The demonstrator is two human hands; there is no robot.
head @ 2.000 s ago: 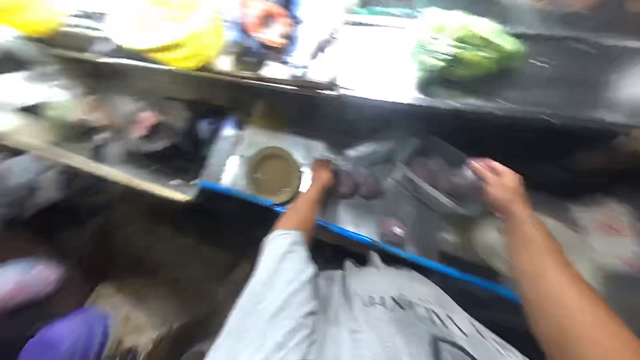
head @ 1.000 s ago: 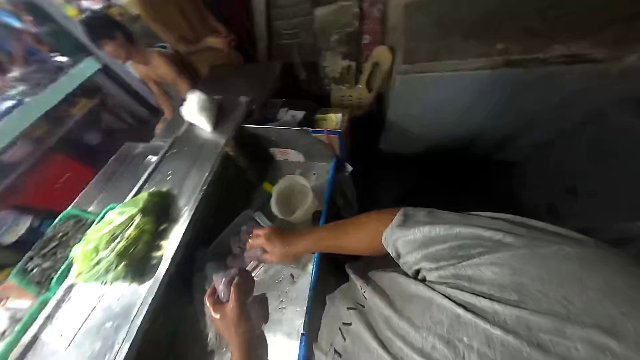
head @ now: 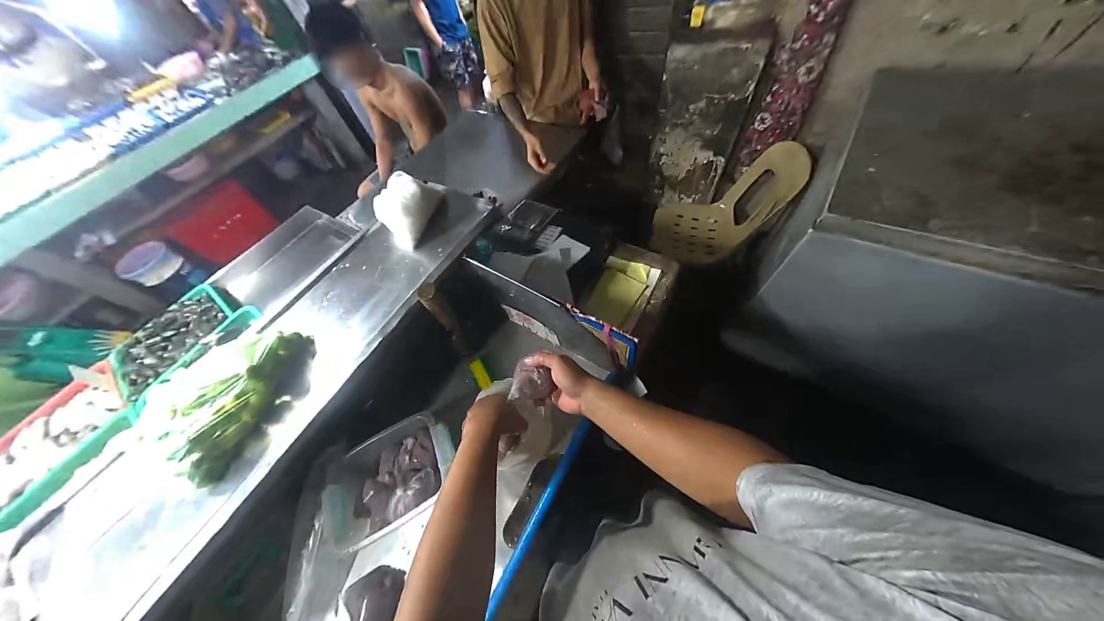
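My right hand (head: 562, 381) grips a small clear plastic bag (head: 533, 381) with purplish-grey contents. Just left of it, my left hand (head: 495, 419) is bent over a whitish, translucent container or bag (head: 533, 438); its fingers are mostly hidden, so its hold is unclear. Below and left of my hands, a clear plastic container (head: 442, 438) holds several filled bags (head: 405, 483). Another dark filled bag (head: 375, 595) lies at the bottom, partly behind my left forearm. The work surface has a blue edge (head: 543, 509) nearest my body. Beyond my hands are a yellow object (head: 480, 373) and a wooden handle (head: 435, 304).
A metal counter (head: 345, 297) bears leafy greens (head: 233, 414), green baskets (head: 177, 332) of shellfish-like goods and a white bag (head: 407, 210). People stand or lean near its far end. A beige plastic chair (head: 699, 233) is beside the wall; papers (head: 621, 289) lie near the box.
The view has turned strongly. One second ago both hands were over the bags, beside a whitish bowl; now they are together farther up the blue-edged surface, with a bag in my right hand.
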